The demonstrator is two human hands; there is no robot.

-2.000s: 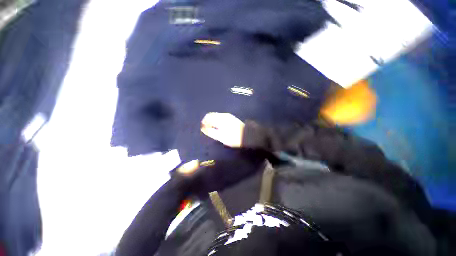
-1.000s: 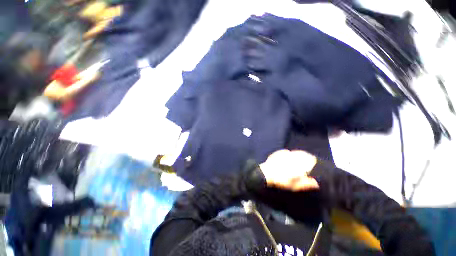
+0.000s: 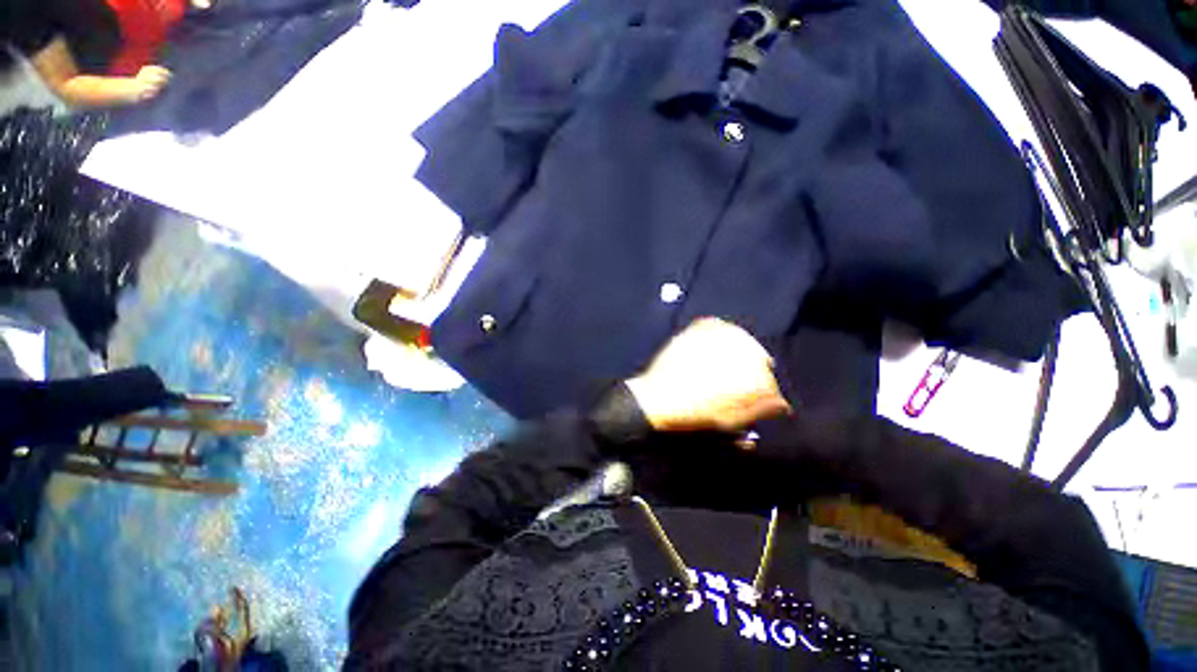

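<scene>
A navy coat [image 3: 630,184] lies front up on the white table, collar at the far end, hem nearest me. Silver-white buttons [image 3: 671,293] run down its front edge. One button sits on the pocket flap at its lower left. A dark hanger hook [image 3: 755,29] shows at the neck. My left hand [image 3: 709,374] is at the hem, back of hand up, fingers curled; whether it grips cloth cannot be told. My right sleeve reaches in from the right; my right hand is hidden behind the left, apart from possibly a small patch of skin.
Black hangers [image 3: 1083,131] are piled at the table's right. A pink, thin item [image 3: 929,383], perhaps snips, lies right of the coat. A dark and white object [image 3: 394,313] is by the table's left edge. A person's arm [image 3: 112,89] shows at upper left. A wooden stool [image 3: 164,453] stands on the blue floor.
The view has swung and sharpened. The coat appears higher, with its collar and hook now in view. My hands have shifted a little left and up in the picture, still close together at the hem.
</scene>
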